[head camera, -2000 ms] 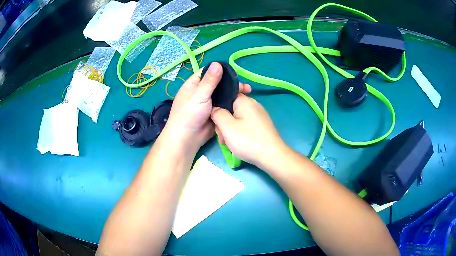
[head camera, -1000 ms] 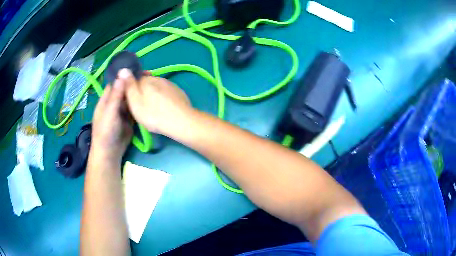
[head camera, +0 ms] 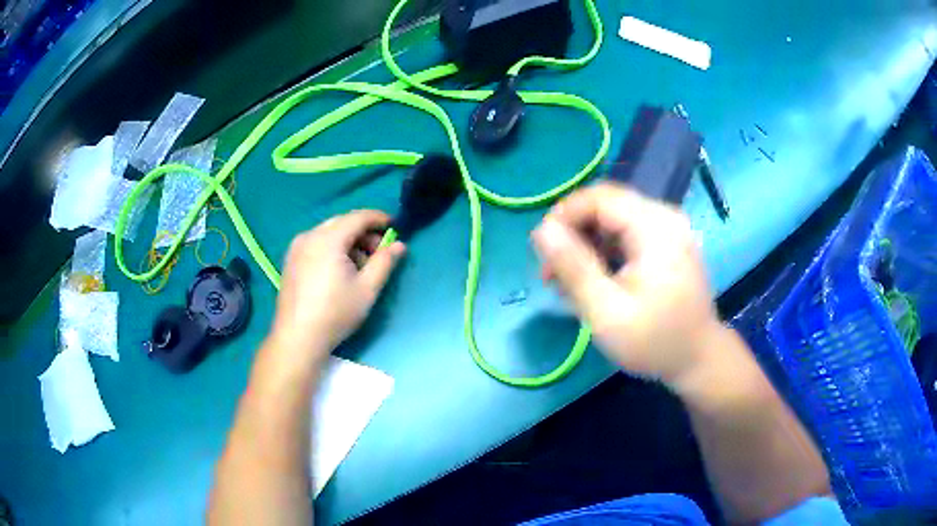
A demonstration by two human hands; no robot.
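My left hand (head camera: 327,275) is closed on a short stretch of green flat cable (head camera: 388,237), beside a blurred black round end piece (head camera: 429,189). My right hand (head camera: 639,279) is blurred, with fingers curled, in front of the nearer black main unit (head camera: 658,152); whether it holds anything is hidden. The long green cable (head camera: 473,257) loops over the bench. A second round end piece (head camera: 496,116) lies near the farther main unit (head camera: 509,33).
Two joined black round parts (head camera: 217,301) lie left. Bubble wrap (head camera: 185,200), yellow rubber bands (head camera: 211,247) and white foam sheets (head camera: 74,399) are at far left. White paper (head camera: 347,411) lies near the front edge. A white strip (head camera: 665,42), a pen (head camera: 712,185) and a blue crate (head camera: 858,344) are right.
The view has shifted right. The hands have parted: my right hand has left the round end piece and moved to the nearer unit. The end piece is now right of my left hand.
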